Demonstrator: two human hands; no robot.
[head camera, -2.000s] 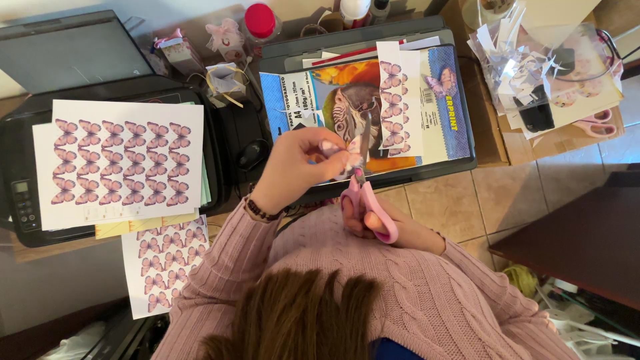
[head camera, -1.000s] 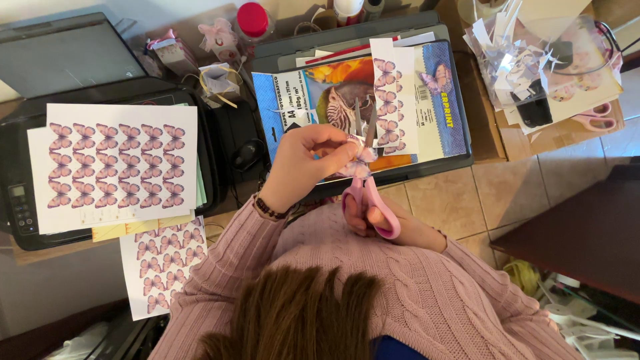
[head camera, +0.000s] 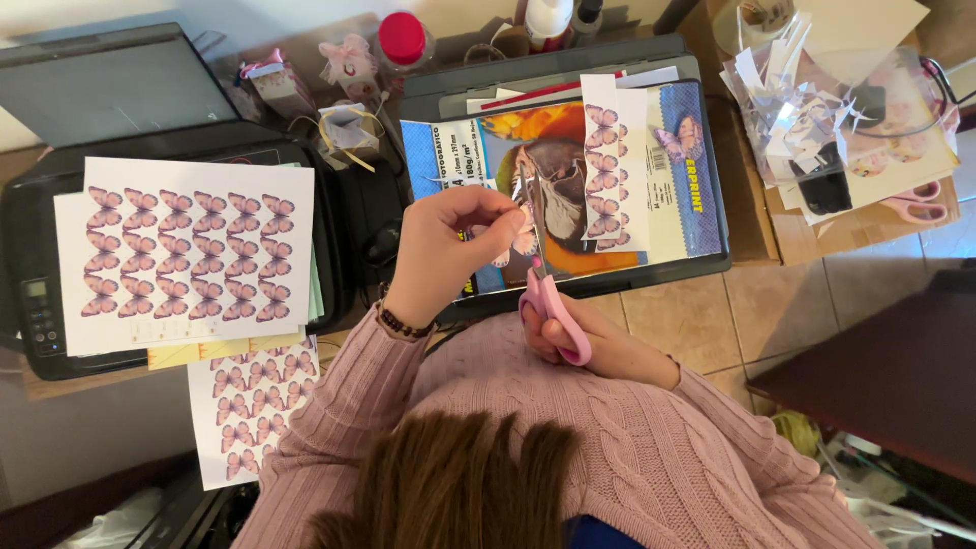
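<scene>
My left hand (head camera: 461, 248) pinches a small pink paper butterfly (head camera: 524, 238) between thumb and fingertips. Pink-handled scissors (head camera: 560, 316) are held in my right hand (head camera: 602, 335), their blades pointing up along the right side of the butterfly; whether the blades touch the paper is hard to tell. Both hands are above the lower edge of a photo paper pack (head camera: 549, 145), which lies on a dark grey case (head camera: 717, 229). Another cut butterfly (head camera: 681, 139) rests on the pack's right part. Beside it lie strips of printed butterflies (head camera: 602, 168), one overlapping the other.
Sheets of printed butterflies (head camera: 187, 171) lie on a black printer (head camera: 30, 267) at left, with another sheet (head camera: 206, 450) below. A clear bag of paper scraps (head camera: 793, 114) and second pink scissors (head camera: 919, 202) are on a cardboard box (head camera: 808, 236) at right. A red-lidded jar (head camera: 402, 38) stands behind.
The butterfly in my left fingers has turned, and its printed wings show more plainly beside the blades. My right hand keeps hold of the scissors.
</scene>
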